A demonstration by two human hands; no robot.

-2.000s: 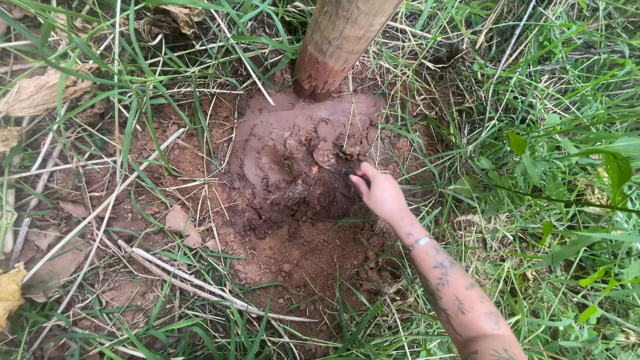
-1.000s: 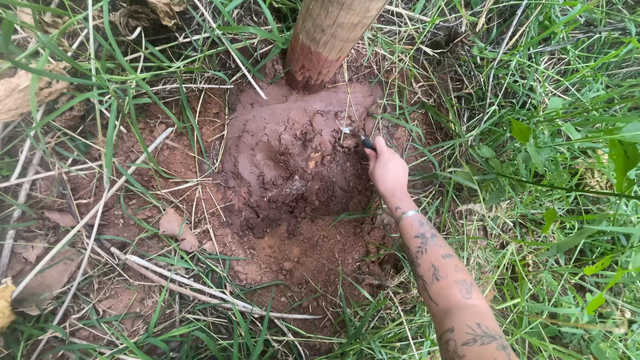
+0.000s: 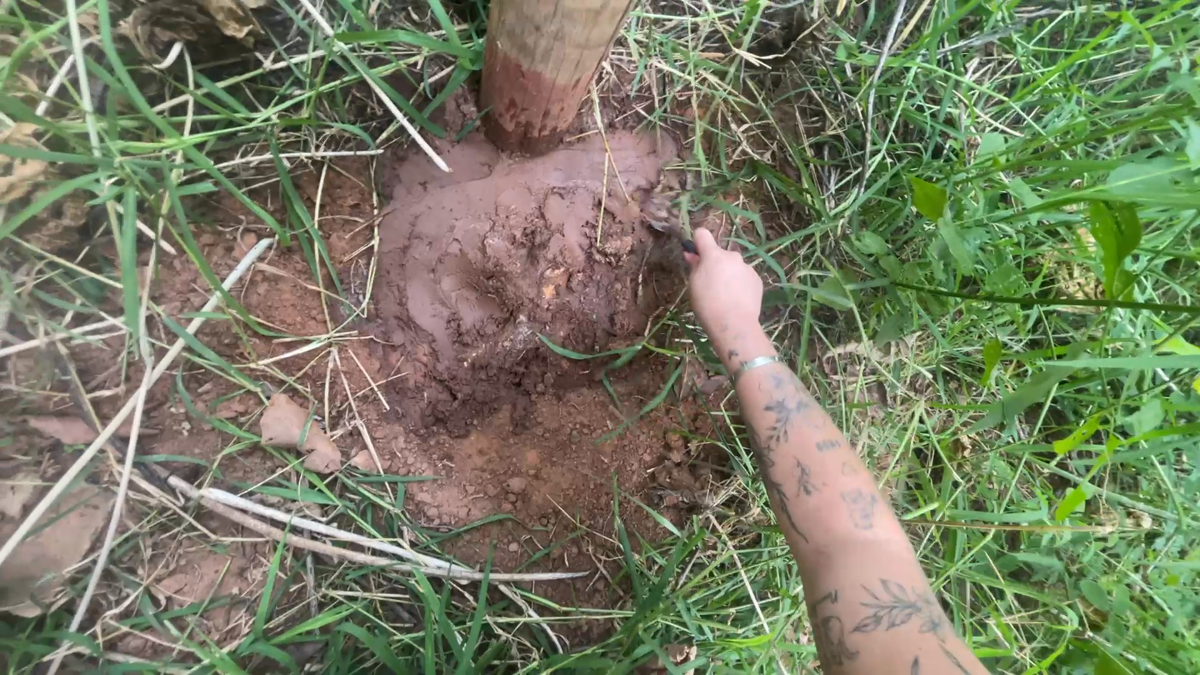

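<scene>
My right hand (image 3: 725, 281) is closed around the dark handle of a small tool (image 3: 667, 228), probably a trowel; its muddy metal end rests at the right edge of a mound of wet reddish-brown mud (image 3: 469, 244). Smooth mud covers the upper part of the mound, while its lower part is rough and crumbly. A round wooden post (image 3: 553, 70), stained red at its foot, stands at the mound's upper edge. My left hand is out of view.
Green grass (image 3: 984, 394) surrounds the mud. Long dry stalks (image 3: 356, 539) lie at the lower left, near dry leaf pieces (image 3: 300, 433). Loose reddish soil (image 3: 544, 478) spreads below the mound.
My right hand, holding the tool, has moved up along the mound's right side; the tool's end has gone from the mud's surface to its right edge.
</scene>
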